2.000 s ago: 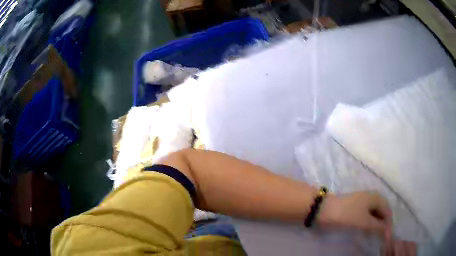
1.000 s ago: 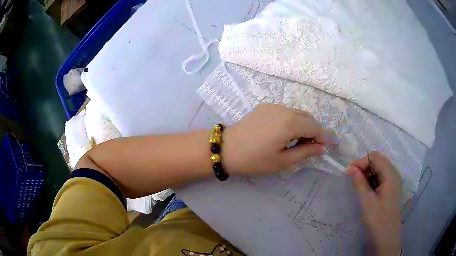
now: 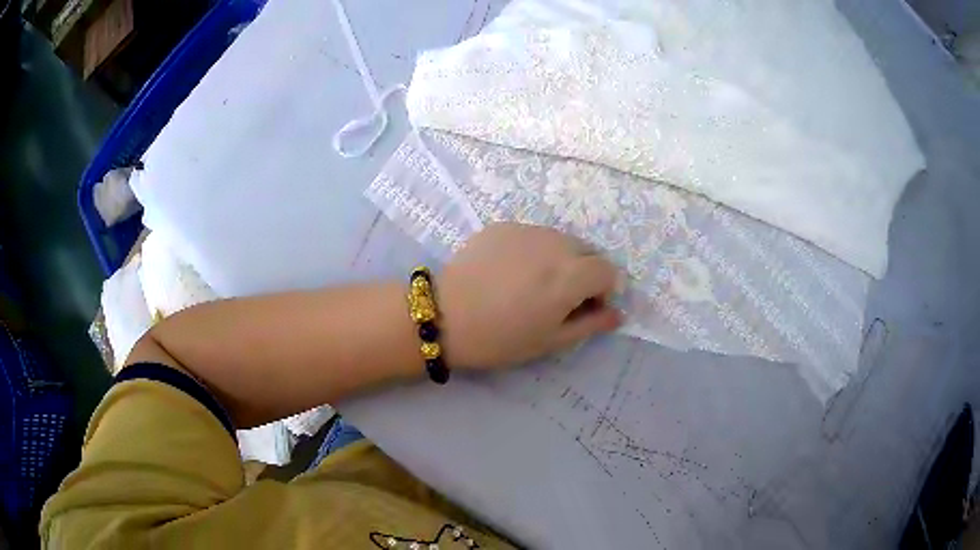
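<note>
A sheer white lace panel (image 3: 688, 263) with raised flowers and ribbed stripes lies flat on the pale table cover (image 3: 269, 183). An opaque cream-white stack of panels (image 3: 666, 118) lies above it and overlaps its upper edge. My left hand (image 3: 532, 295) rests on the lace panel's lower left edge, fingers curled with thumb and fingertips close together; whether they pinch the edge or tape is hidden. A narrow white tape (image 3: 365, 75) comes from the far edge, loops on the cover and runs over the lace towards my left hand. My right hand is out of the picture.
Pen guide lines (image 3: 634, 446) mark the cover below the lace. A dark object (image 3: 946, 483) is cut off at the lower right edge. A blue basket (image 3: 150, 118) and white bundled pieces (image 3: 161, 274) are at the left, beside the table.
My right hand, earlier by the lace's lower edge with the white tape end at its fingers, has left the picture. The view has shifted, so the panels and my left hand appear further left.
</note>
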